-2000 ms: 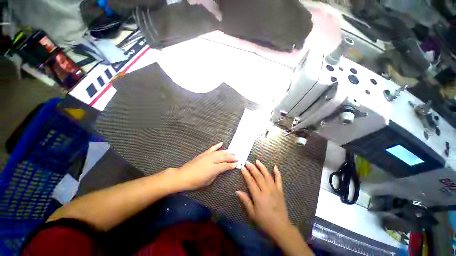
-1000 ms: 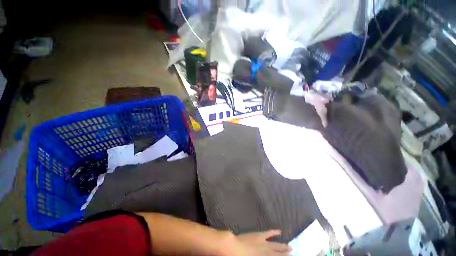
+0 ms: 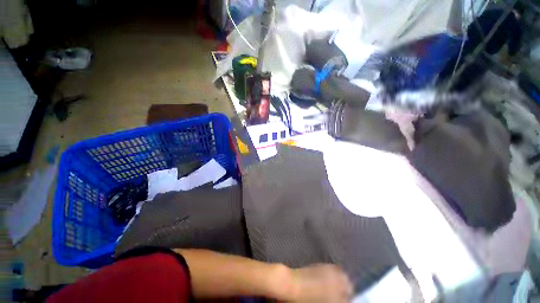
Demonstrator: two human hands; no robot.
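A large dark brown-grey garment panel (image 3: 296,207) lies on the white table, its curved cut edge to the right. My left hand (image 3: 322,285) rests on the panel at the bottom edge of the view, blurred; its fingers are not clear. A white strip (image 3: 388,289) lies on the panel just right of my left hand, cut off by the bottom edge. My right hand is out of view. A blurred part of the sewing machine (image 3: 468,284) shows at the bottom right.
A blue slatted basket (image 3: 145,139) stands at the left, holding brown panels (image 3: 189,216) and white pieces (image 3: 204,176). A phone (image 3: 258,97) stands at the table's far left corner. A blue-tied brown bundle (image 3: 322,83) and stacked brown panels (image 3: 468,171) lie at the far side.
The view has swung left, bringing the whole basket in and taking my right hand and most of the machine out. My left hand stays beside the white strip.
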